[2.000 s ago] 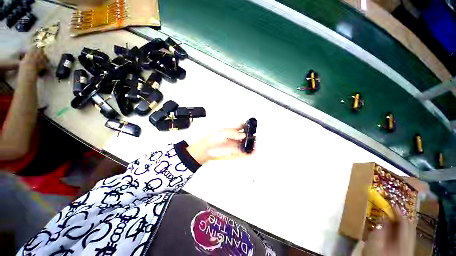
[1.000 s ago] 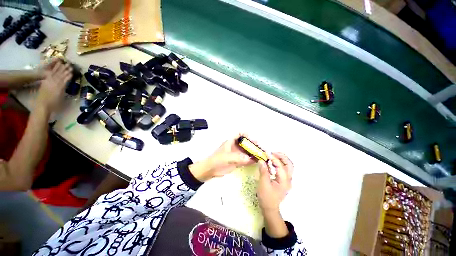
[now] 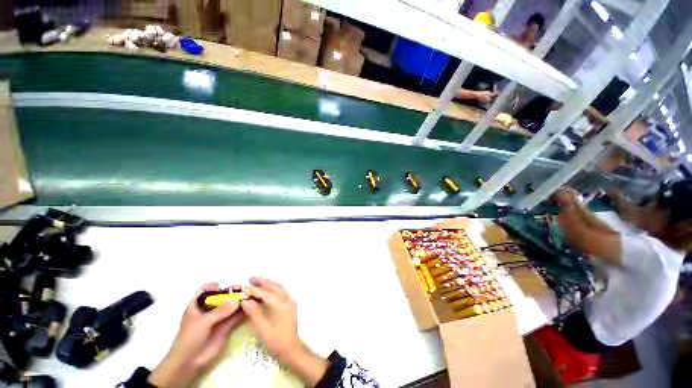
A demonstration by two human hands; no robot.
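My left hand [image 3: 199, 333] holds a black housing [image 3: 203, 301] from the left, low over the white bench. A yellow battery [image 3: 224, 298] lies along the housing. My right hand [image 3: 272, 317] has its fingertips at the battery's right end, where the leads are mostly hidden by the fingers. More black housings [image 3: 99, 333] lie heaped at the left. The battery box [image 3: 476, 338] stands open at the right with its flap down, holding rows of yellow cells under red-white leads [image 3: 448, 250].
Filled units [image 3: 322, 180] sit spaced along the green conveyor belt [image 3: 190, 151] beyond the bench. Pale yellow scraps [image 3: 246, 364] lie near my wrists. A person in a white shirt [image 3: 637, 280] sits at the right by dark wired parts. White posts rise over the belt.
The view has swung right and up. Both hands are still together at the housing; the battery now lies nearly level in view. The far line and the person at right have come into view.
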